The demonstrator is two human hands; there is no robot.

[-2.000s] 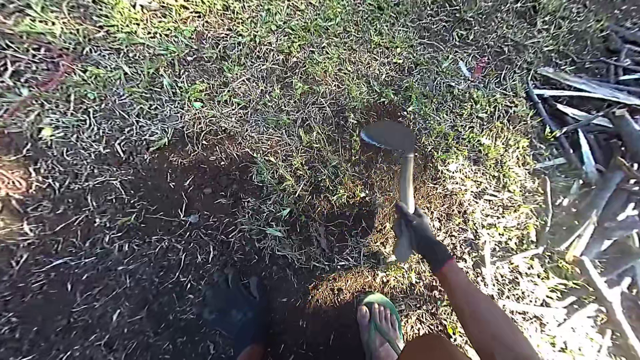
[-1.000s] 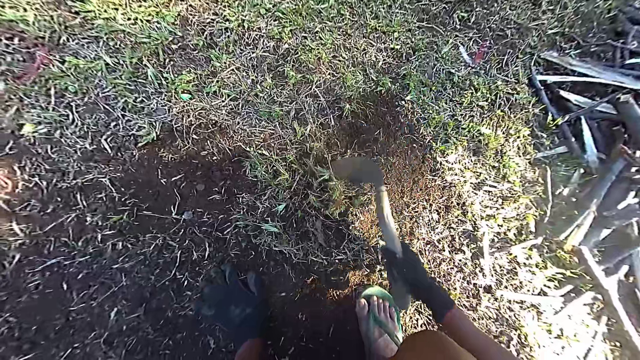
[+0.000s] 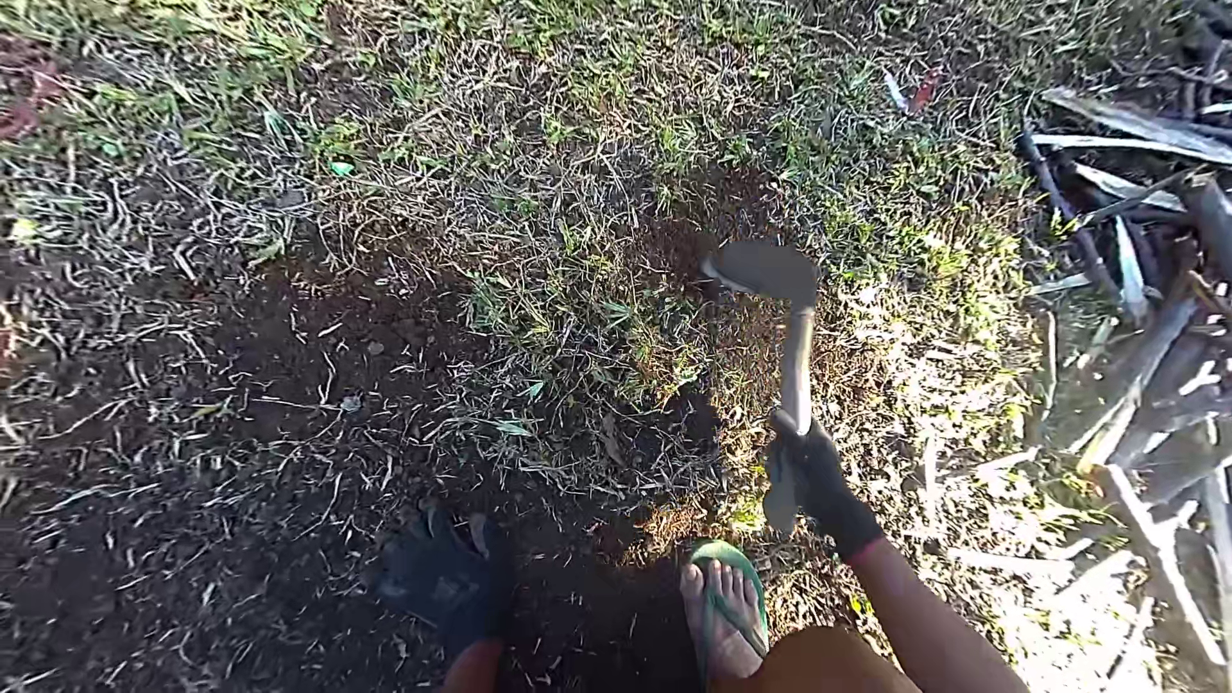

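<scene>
My right hand (image 3: 816,481), in a dark glove, is closed around the pale wooden handle of a short hoe (image 3: 797,371). The hoe's broad metal blade (image 3: 765,269) points left, above loosened reddish soil and dry grass. At the lower left, my left hand (image 3: 445,577), in a dark glove, is over shaded soil. Its fingers look partly spread, and nothing can be seen in it. Between the hands, a little nearer the right one, my foot (image 3: 722,616) in a green flip-flop rests on the ground.
Split wood and sticks (image 3: 1145,385) lie heaped along the right edge. Short grass (image 3: 597,96) mixed with dry stalks covers the ground ahead. Dark bare soil (image 3: 356,327) shows at the left. A small red and white scrap (image 3: 924,89) lies at the upper right.
The hoe's blade was down at the grass a second ago and has since moved up and to the right, with my right hand still on the handle. My left hand stays low at the left.
</scene>
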